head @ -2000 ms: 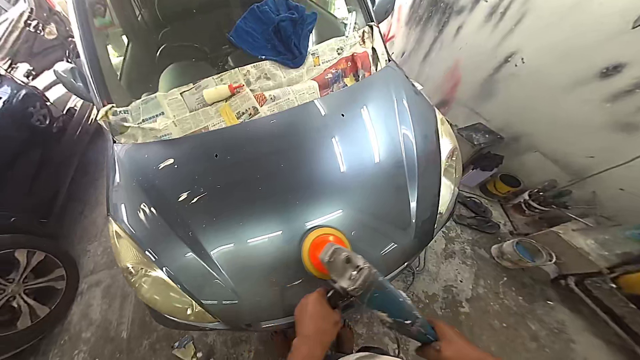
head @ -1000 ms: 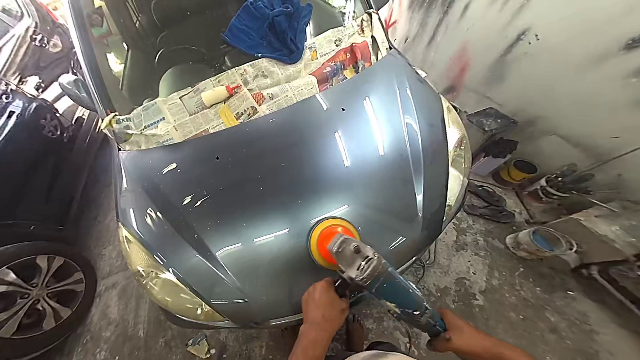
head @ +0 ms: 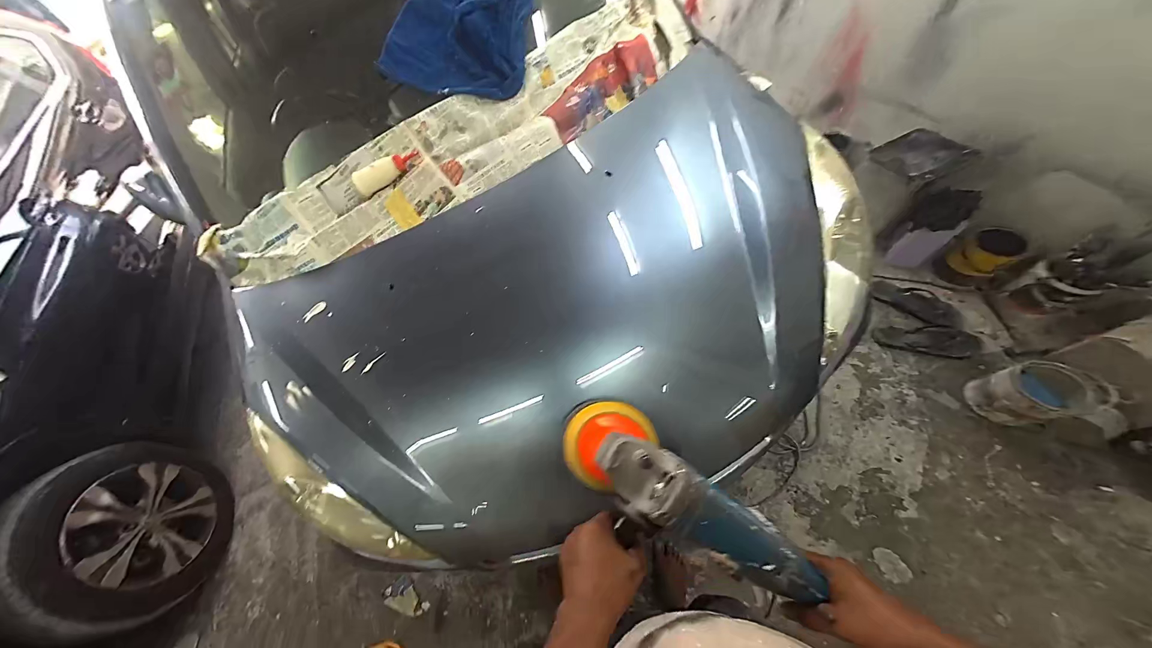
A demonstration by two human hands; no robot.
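Observation:
A blue rotary polisher (head: 747, 535) with a grey metal head lies with its orange and yellow pad (head: 607, 441) against the front part of a dark grey car hood (head: 504, 333). My left hand (head: 601, 562) is closed around the black side handle near the polisher's head. At the rear end of the tool's body, my right hand (head: 841, 598) grips it, with part of the fingers hidden beneath. Pale smears mark the hood's left side. Newspaper (head: 486, 135) covers the base of the windshield, bearing a cream bottle (head: 378, 175) with a red tip and a blue cloth (head: 459, 45).
A black car with its wheel (head: 144, 522) stands at the left. Along the right are a stained wall (head: 1017, 81), dark sandals (head: 927, 337), a yellow and black container (head: 985, 252) and an open bucket (head: 1035, 391). A cable (head: 787, 454) runs on the floor beside the bumper.
Over the two seconds the polisher has stayed on the hood's front part, held by both hands. The view has shifted slightly.

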